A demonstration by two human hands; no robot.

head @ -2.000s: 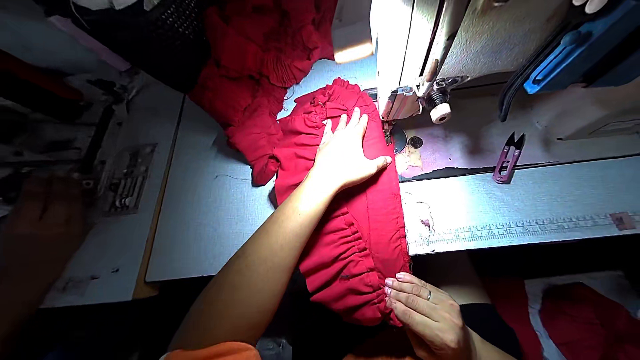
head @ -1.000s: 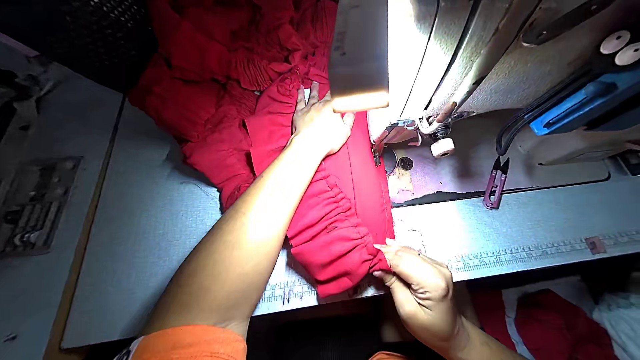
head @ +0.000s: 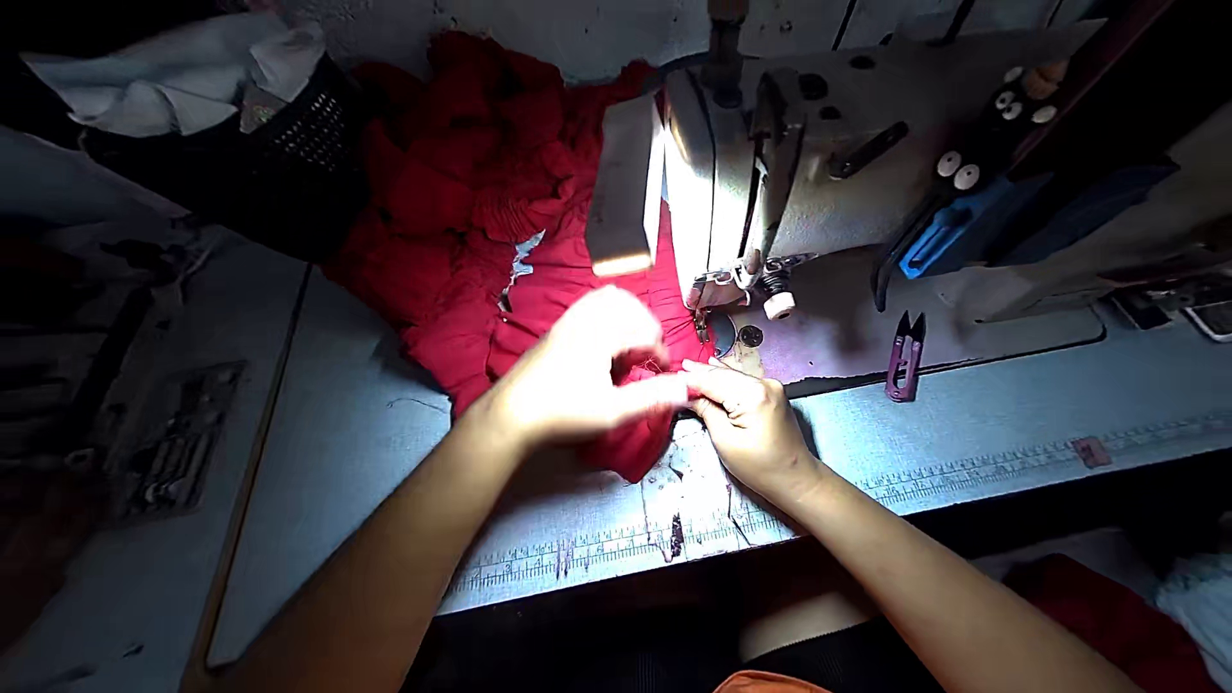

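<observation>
Red gathered fabric (head: pixel 462 212) lies bunched on the table, and part of it runs under the presser foot (head: pixel 702 325) of a sewing machine (head: pixel 717 173). My left hand (head: pixel 597 371), bright and blurred, is over the near part of the fabric, thumb stretched toward my right hand; whether it grips the cloth is unclear. My right hand (head: pixel 746 414) pinches the fabric's near right edge between thumb and fingers, just in front of the presser foot. The fingertips of both hands are close together.
Purple thread snips (head: pixel 905 361) lie right of the machine's needle area. A measuring tape (head: pixel 924 481) runs along the table's front edge. At the upper left stands a black perforated basket (head: pixel 318 125) with pale cloth. A blue holder (head: pixel 938 241) is on the machine.
My right hand has moved up toward the presser foot, and my left hand has come back nearer to it. More of the red fabric now lies behind and left of the needle.
</observation>
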